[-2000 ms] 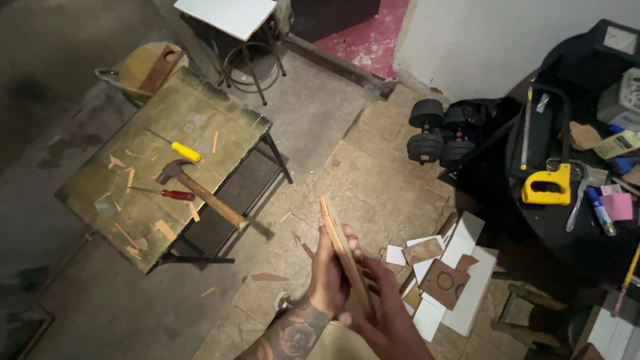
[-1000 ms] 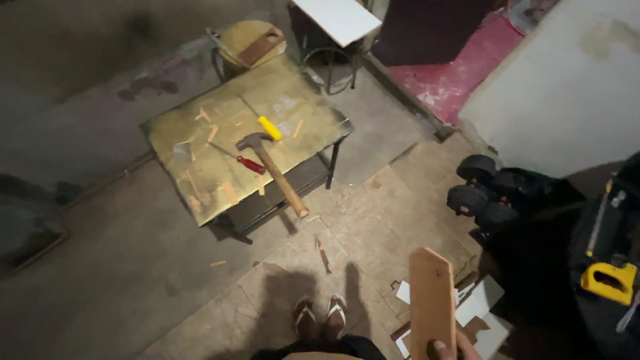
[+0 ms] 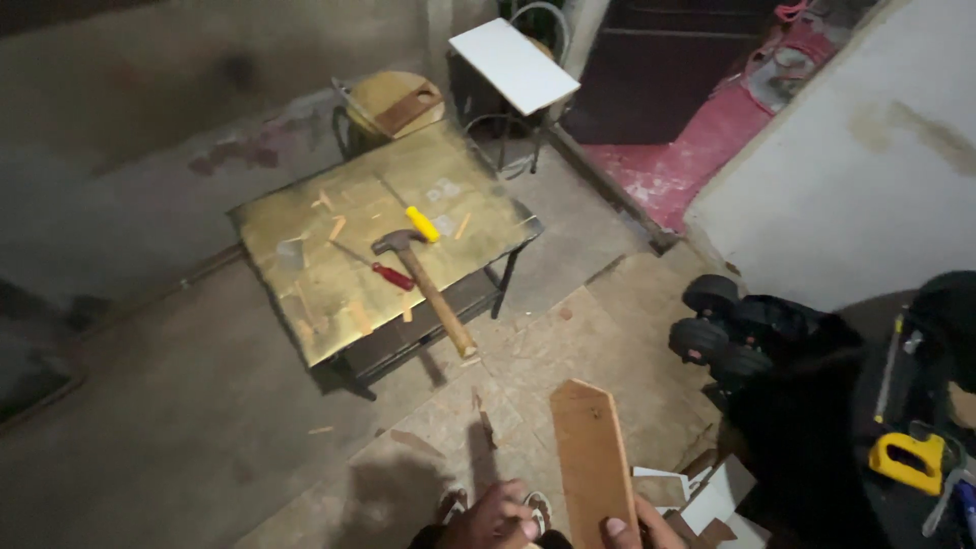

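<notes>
A flat wooden board with a pointed end and a small hole stands out at the bottom centre. My right hand grips its lower right edge, thumb on the face. To the board's left is my left hand, blurred, with fingers bent; it does not touch the board, and whether it holds something is unclear. On the low table lie a claw hammer, its handle sticking out past the edge, a red-handled screwdriver and a yellow-handled screwdriver, among wood slivers.
Behind the table are a round stool bearing a brown board and a white panel on a metal frame. Dumbbells stand on the floor at right, near a dark surface with a yellow-handled saw. White and brown offcuts lie lower right.
Two seconds ago both hands were at the wooden piece; now only my right hand holds it. My left hand, unseen one second ago, is back in view. The view has swung toward the table.
</notes>
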